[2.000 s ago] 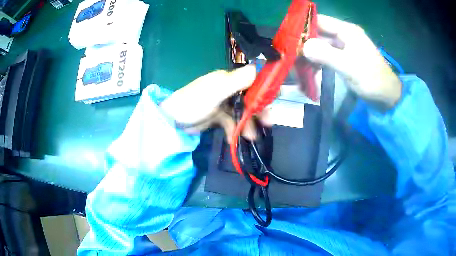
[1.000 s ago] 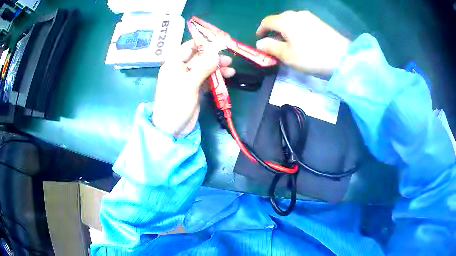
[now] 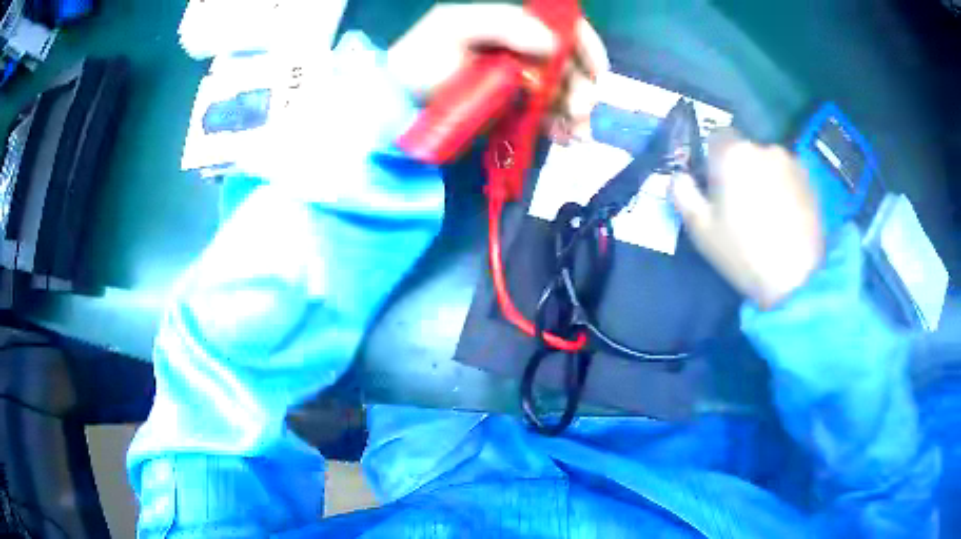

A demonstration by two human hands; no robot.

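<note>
My left hand (image 3: 485, 47), blurred, is closed around the red battery clamp (image 3: 506, 137) at the top centre. My right hand (image 3: 761, 216), also blurred, has its fingers on the black battery clamp (image 3: 680, 142). The coiled test leads (image 3: 574, 284) hang from the clamps over the dark foam tray (image 3: 643, 305). A white manual with a blue device picture (image 3: 606, 174) lies at the tray's upper part, partly covered by the black clamp and lead. The blue and black battery tester (image 3: 838, 158) lies to the right, beyond my right hand.
Stacks of white manuals (image 3: 237, 114) stand at the upper left. Dark stacked foam trays (image 3: 69, 179) are at the left bench edge. A small plain white stack (image 3: 912, 258) lies at the right. Brown cardboard (image 3: 111, 474) shows at the lower left.
My left hand has moved up and right with the red clamp. My right hand has moved down and right, onto the black clamp. The tester and white stack now show at the right.
</note>
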